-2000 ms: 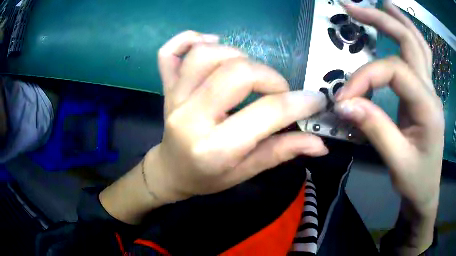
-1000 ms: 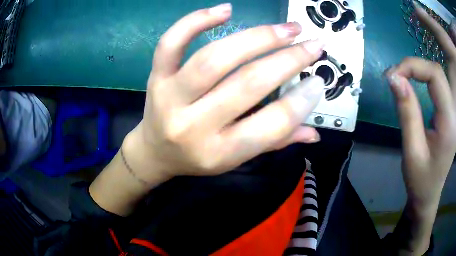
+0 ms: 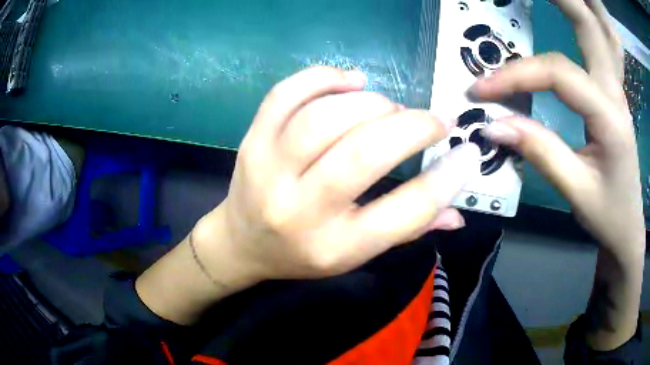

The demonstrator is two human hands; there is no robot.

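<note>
The silver-white metal housing (image 3: 442,93) lies lengthwise on the green bench, with its upper part cut off by the frame. Two dark slotted round ports show most clearly. My left hand (image 3: 328,171) is at its lower left, index fingertip at the lowest port (image 3: 486,142) and thumb near the lower corner; whether it grips the housing is unclear. My right hand (image 3: 584,135) is over the right side, thumb tip at the same port, index finger blurred above it and apart from the thumb. I see no ring between its fingertips.
A tangle of small copper-coloured rings (image 3: 633,85) lies at the far right, partly behind my right hand. Dark finned parts (image 3: 23,50) lie at the far left. The green bench edge (image 3: 128,130) runs across. A blue stool (image 3: 107,235) and a person's sleeve (image 3: 35,167) are below left.
My right hand moved right, off the housing, then came back left over the lowest port. My left hand stayed beside the housing and its fingers curled in more.
</note>
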